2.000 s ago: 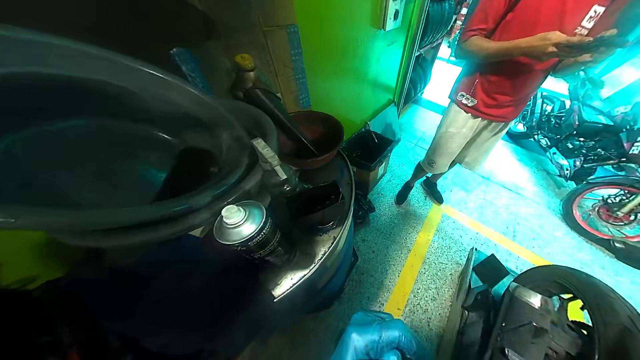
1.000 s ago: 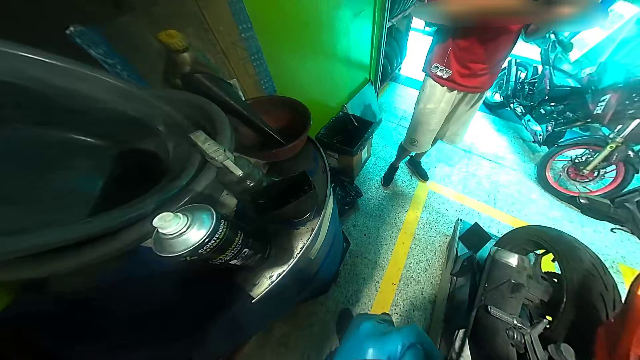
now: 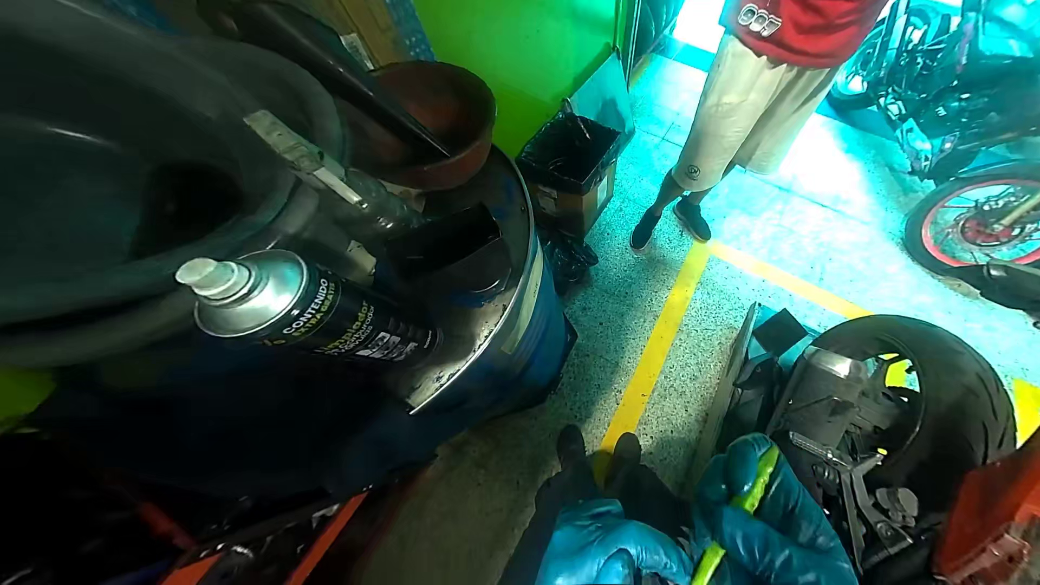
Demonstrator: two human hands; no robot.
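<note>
Both hands wear shiny blue gloves at the bottom of the head view. My right hand (image 3: 768, 520) is closed around a thin yellow-green strip (image 3: 760, 481), which shows above and below its fingers. Just left of it is my left hand (image 3: 613, 543), its fingers curled near the strip's lower end; whether it grips anything cannot be told. An aerosol can (image 3: 305, 305) with a white nozzle stands on the blue drum (image 3: 520, 341) to the upper left. Behind the can are a black cut-open container (image 3: 447, 244) and a reddish-brown bowl (image 3: 447, 97) with a dark funnel (image 3: 341, 65) across it.
A large dark basin (image 3: 106, 203) fills the left side. A lined cardboard bin (image 3: 573, 183) stands by the green wall. Ahead stands a person (image 3: 756, 106) in a red shirt. Motorcycle parts and a tyre (image 3: 967, 390) lie at the right, with a parked motorcycle (image 3: 975, 187) beyond.
Both gloved hands and the green strip now show at the bottom, where earlier only part of the blue gloves was seen. The view has tilted downward.
</note>
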